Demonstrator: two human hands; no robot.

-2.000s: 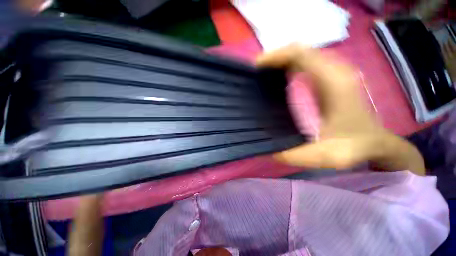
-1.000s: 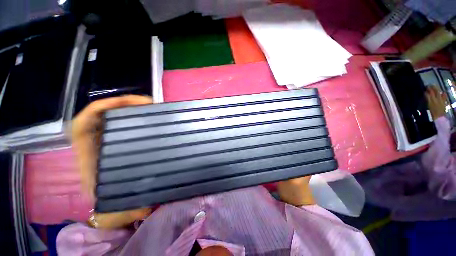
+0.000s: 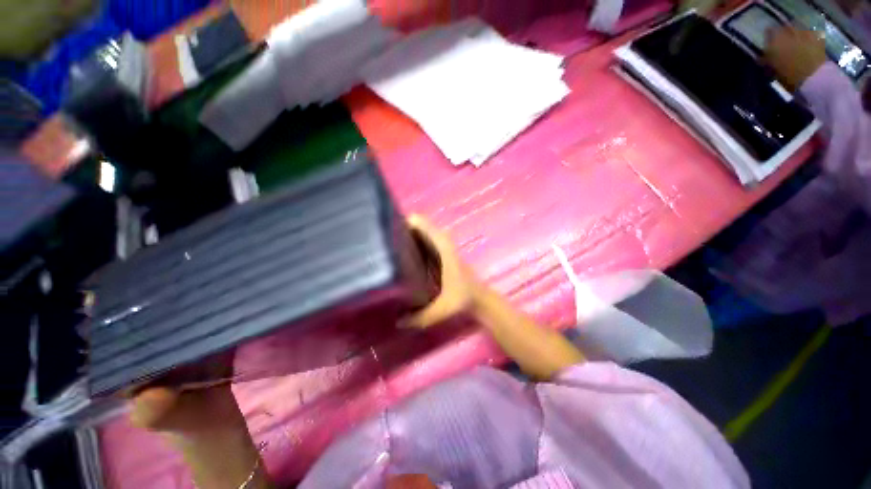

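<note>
A bare tablet stack [image 3: 248, 272] of several dark grey slabs is held tilted above the bench at the left, its long edges facing me. My right hand [image 3: 454, 287] grips its right end, thumb below and fingers behind. My left hand [image 3: 181, 420] is under its lower left corner, partly hidden by the stack and blurred. Stacks of black tablets with white edges lie behind and left of it, blurred.
A white sheet pile [image 3: 477, 91] lies at the back centre, beside an orange-red mat [image 3: 387, 119] and green mat [image 3: 306, 143]. An interleaved tablet stack [image 3: 726, 86] lies at right, near another person's hand [image 3: 795, 57]. A clear film [image 3: 649, 315] hangs over the bench's front edge.
The stack has moved left and tilted, its right end now higher. My right hand now shows at its right end. The view has turned, and the sheet pile appears further left.
</note>
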